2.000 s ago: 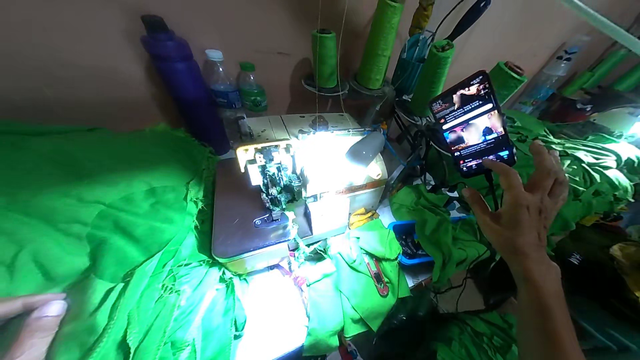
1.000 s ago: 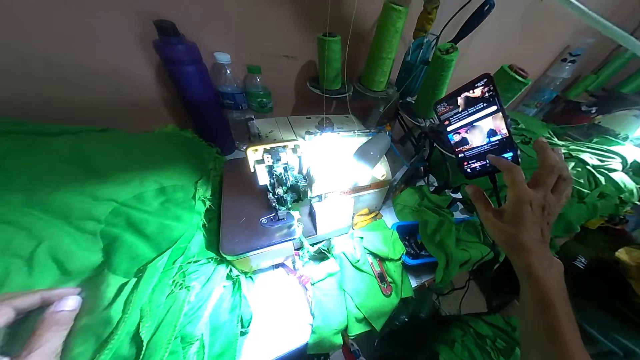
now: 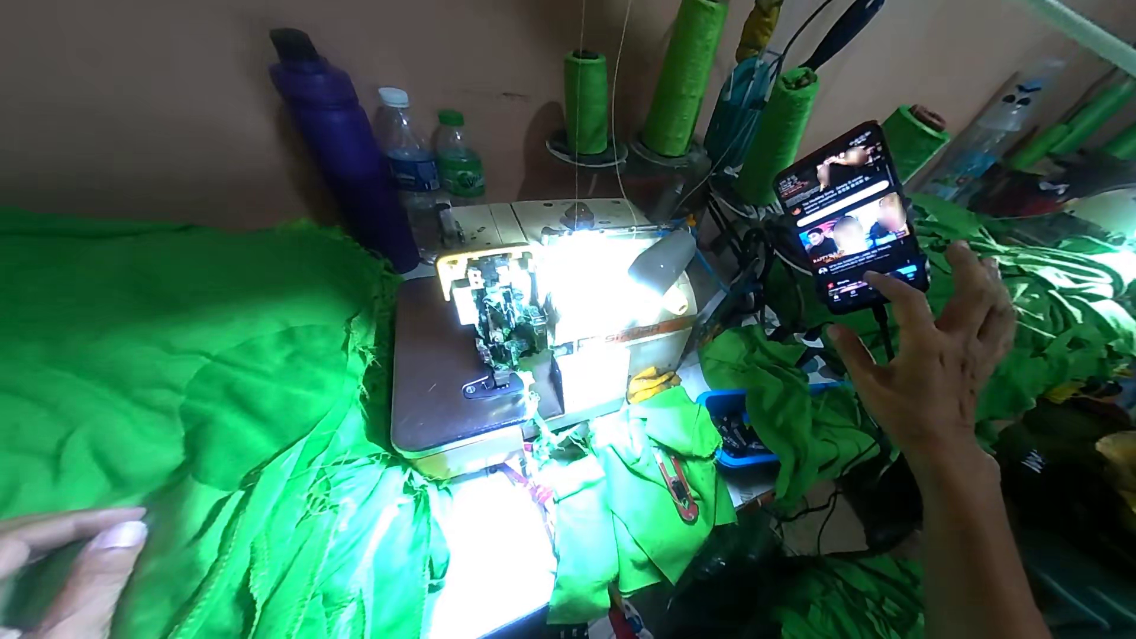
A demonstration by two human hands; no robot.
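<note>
My right hand point(image 3: 932, 355) is raised at the right, its index fingertip at the lower part of a lit smartphone point(image 3: 852, 217), fingers spread and holding nothing. The phone stands tilted, with a cable at its lower edge. At the lower left, my left hand point(image 3: 75, 568) is partly in view over green fabric point(image 3: 266, 390), thumb and a finger apart; whether it touches the cloth I cannot tell. Between the hands stands an overlock sewing machine point(image 3: 532, 328) with its cover open and a bright lamp lighting it. Red-handled thread snips point(image 3: 678, 486) lie on green cloth in front of it.
Behind the machine are green thread cones point(image 3: 683, 80), a purple bottle point(image 3: 342, 151) and two small plastic bottles point(image 3: 460, 160). A blue tray point(image 3: 750, 460) with small dark items sits right of the machine. More green cloth point(image 3: 1047, 328) is heaped at the far right, beside black cables.
My right index fingertip has come a little lower, to the bottom of the phone's screen. The left hand stays at the lower left.
</note>
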